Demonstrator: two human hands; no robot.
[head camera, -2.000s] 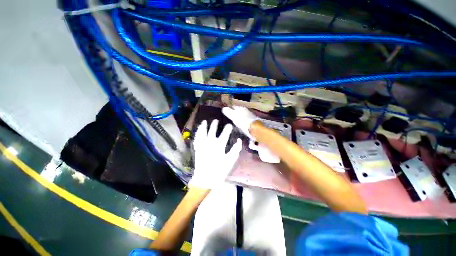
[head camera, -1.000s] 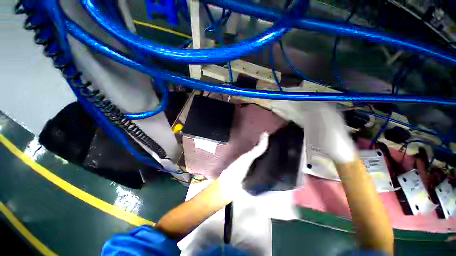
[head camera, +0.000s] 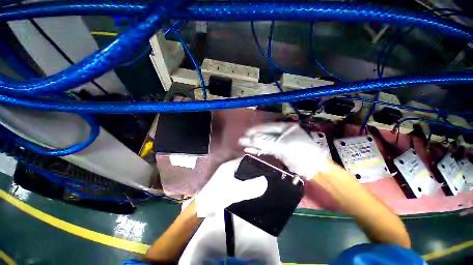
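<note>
A flat black square unit (head camera: 272, 202) with a pale rim and small connectors along its upper right edge is tilted in front of me. My left hand (head camera: 228, 189), in a white glove, holds it with the thumb across its black face. My right hand (head camera: 290, 147), also gloved and partly blurred, is just above the connector edge; whether its fingers grip a lead cannot be told. A second black unit (head camera: 183, 132) lies black side up at the left end of the pink mat (head camera: 225, 134), with a white slip (head camera: 183, 161) at its front edge.
Several units lie white side up on the right, the nearest full one (head camera: 361, 157) beside my right hand. Power strips (head camera: 231, 70) with black adapters (head camera: 220, 86) run behind. Thick blue cables (head camera: 233, 103) cross above the shelf. A pale column (head camera: 124, 150) stands left, above green floor with yellow lines.
The black unit has turned and come nearer, its connector edge now showing. My right hand has moved from the back of the shelf to beside that edge. The view has shifted.
</note>
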